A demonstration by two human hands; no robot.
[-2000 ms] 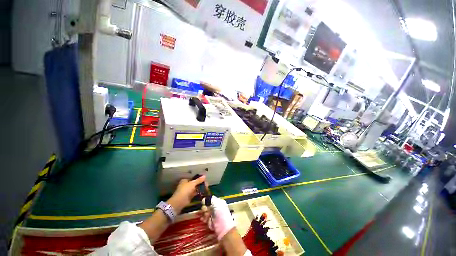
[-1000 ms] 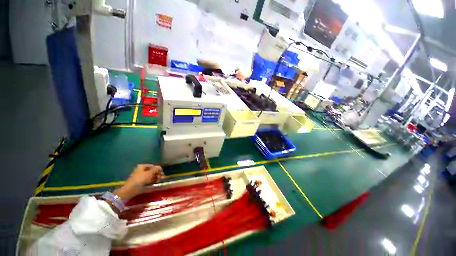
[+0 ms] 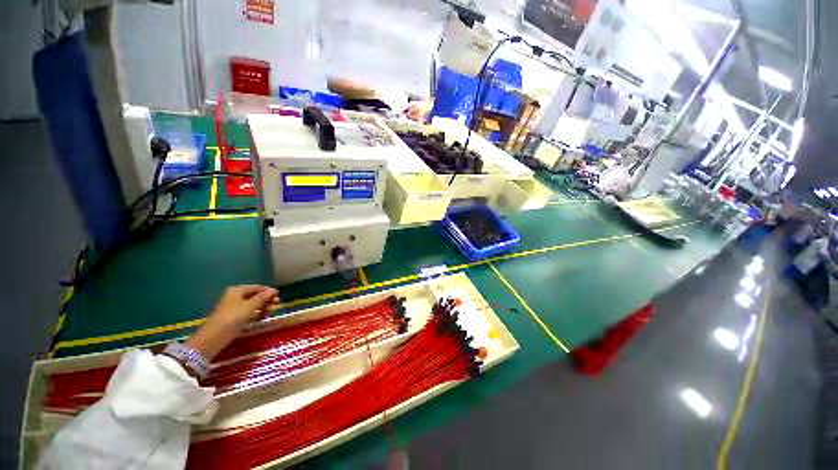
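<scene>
My left hand (image 3: 241, 307), bare with a band at the wrist, is above the back edge of the cream tray (image 3: 501, 341), left of the machine. Its fingers are curled together; I cannot tell if they hold anything. The tray has two lengthwise bundles of red leads (image 3: 368, 390) with black ends at the right. The off-white machine (image 3: 326, 225) stands behind the tray, its display lit yellow. A thin red lead (image 3: 369, 344) runs from its dark front port (image 3: 341, 256) down across the tray to the bottom edge. My right hand is not in view.
A blue basket (image 3: 511, 240) with dark parts is right of the machine. Cream bins (image 3: 421, 202) with dark parts stand behind it. Black cables (image 3: 188, 181) lie to the machine's left. The bench's edge borders the grey floor on the right.
Both hands were together before the machine; my left moved left to the tray and my right left view. The dark piece they held is no longer seen. The view has shifted.
</scene>
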